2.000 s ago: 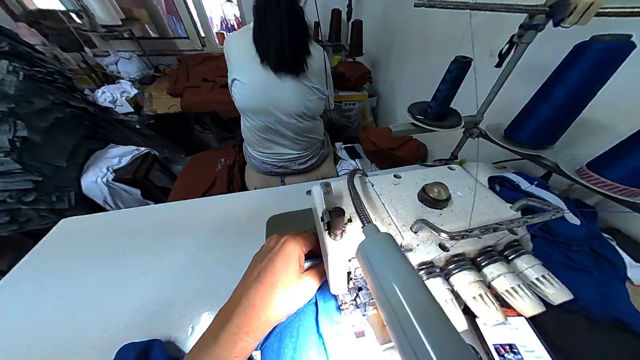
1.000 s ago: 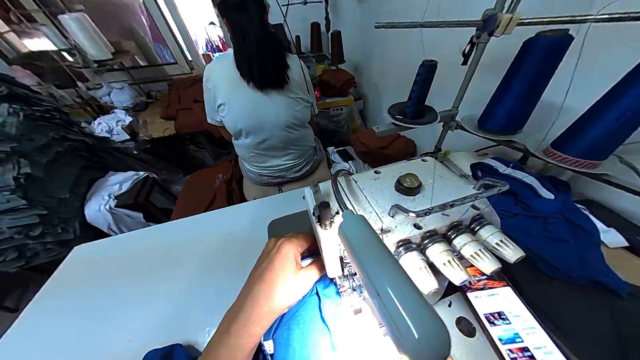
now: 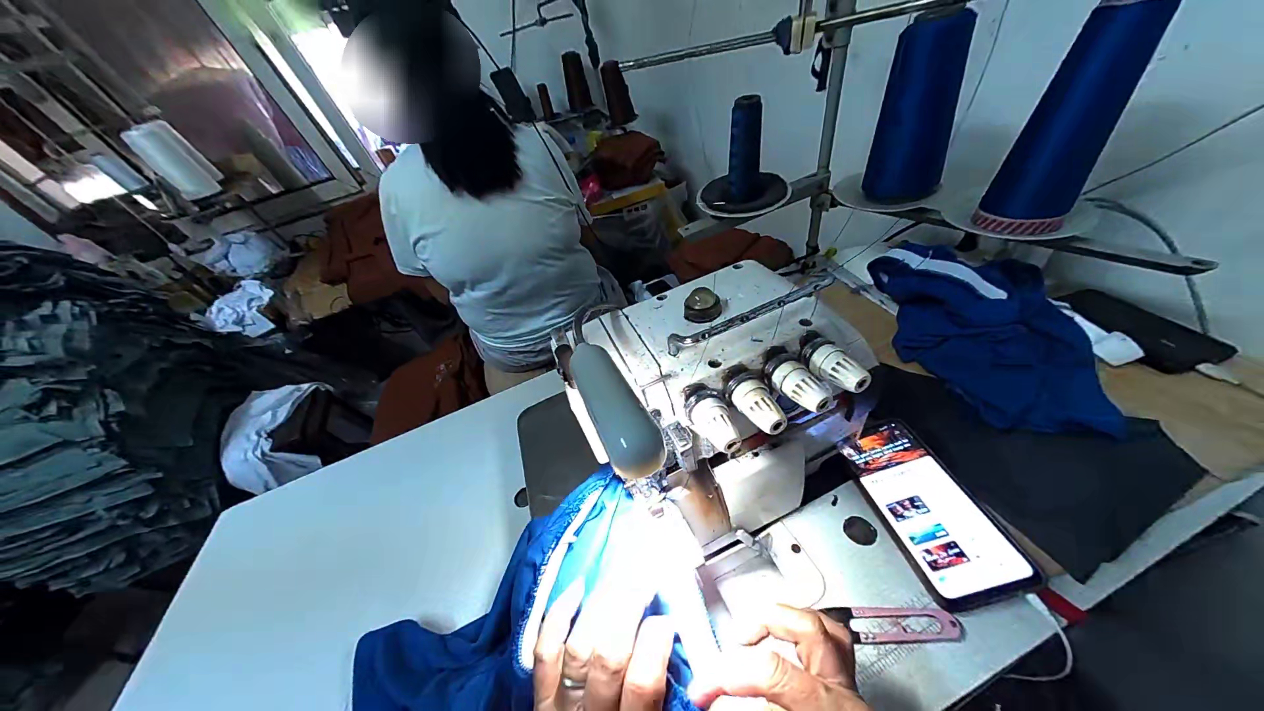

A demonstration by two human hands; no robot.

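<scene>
Blue fabric [image 3: 425, 662] with a white seam lies at the needle area of an overlock sewing machine [image 3: 652, 346], under a bright lamp with a grey housing [image 3: 617, 410]. My left hand [image 3: 604, 647] lies on the fabric, its fingers spread over it. Just to its right, my right hand [image 3: 780, 657] has its fingers bent at the fabric's edge; glare hides what they pinch. Beside the right hand, pink-handled thread snips [image 3: 904, 624] rest on the metal machine bed.
A lit smartphone [image 3: 943, 518] lies right of the machine. Blue cloth [image 3: 997, 336] and a black phone-like object [image 3: 1150, 331] are behind it. Blue thread cones [image 3: 918, 109] stand on a rack. Another person [image 3: 494, 227] sits beyond the white table [image 3: 326, 553].
My left hand has moved from beside the presser area toward the table's near edge, and the fabric shows more. My right hand has come into view. The view has shifted.
</scene>
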